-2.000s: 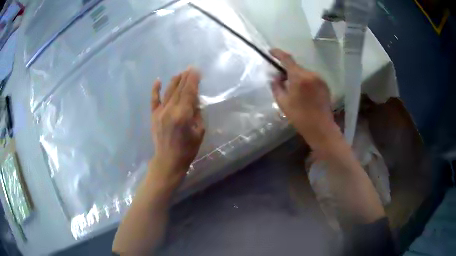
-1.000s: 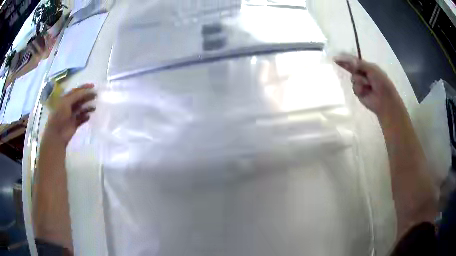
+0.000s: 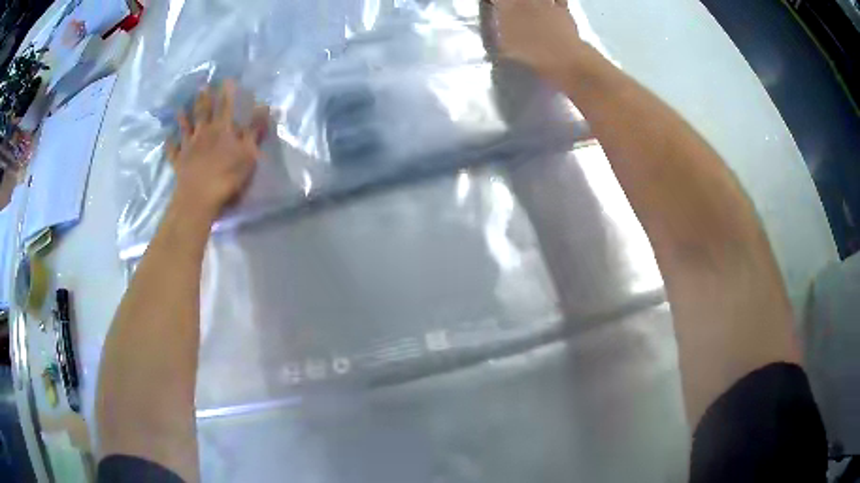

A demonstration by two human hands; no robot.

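Note:
A stack of large clear plastic bags [image 3: 377,274] covers the middle of the table, with dark crosswise bands and small pale print across it. My left hand [image 3: 215,146] lies flat with fingers spread on the crinkled plastic at the upper left. My right hand [image 3: 533,33] is at the top edge of the picture, over the far part of the bags. Its fingers are partly cut off. A short dark piece of the thin stick [image 3: 488,24] seems to show at its left side.
The white table [image 3: 717,160] reaches round the bags. A black marker pen [image 3: 66,349], a yellow tape roll [image 3: 33,283] and papers [image 3: 71,156] lie along the left. A plant [image 3: 21,75] stands at the far left. A whitish object is at the right edge.
Both hands have moved forward and inward from beside the bags onto the far plastic. The view has shifted, and more print and bands show. The stick is now mostly hidden.

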